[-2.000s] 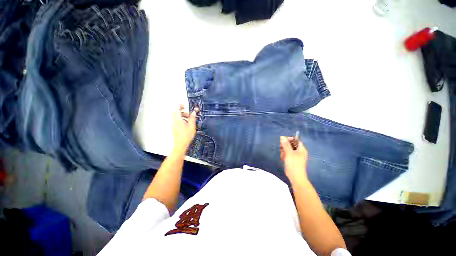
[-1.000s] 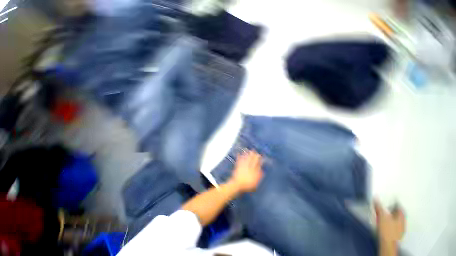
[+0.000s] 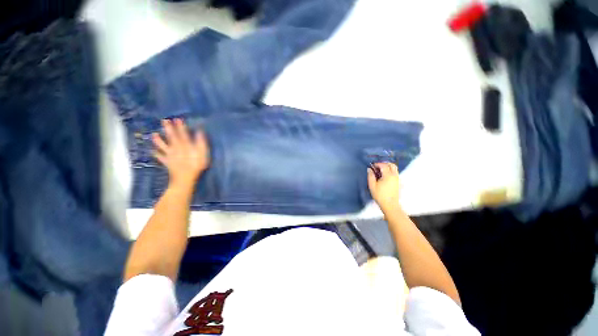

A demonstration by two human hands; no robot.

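Observation:
A pair of mid-blue jeans (image 3: 282, 164) lies spread on the white table, waistband at the left. One leg runs right along the near edge; the other angles up and away. My left hand (image 3: 180, 151) lies flat on the jeans near the waistband, fingers spread, gripping nothing. My right hand (image 3: 385, 180) is at the hem end of the near leg. Its fingers are closed around a small dark tool, apparently thread snips (image 3: 376, 172), mostly hidden by the fingers. Whether it also pinches the hem cannot be told.
A large heap of jeans (image 3: 46, 144) hangs at the left table edge. On the right of the white table (image 3: 452, 177) are a black phone (image 3: 491, 109), a red object (image 3: 467, 16), dark garments (image 3: 508, 29) and more jeans (image 3: 554, 125).
The jeans' upper leg now extends up and away instead of lying folded back. My left hand has flattened with fingers spread. My right hand has moved to the near leg's hem end.

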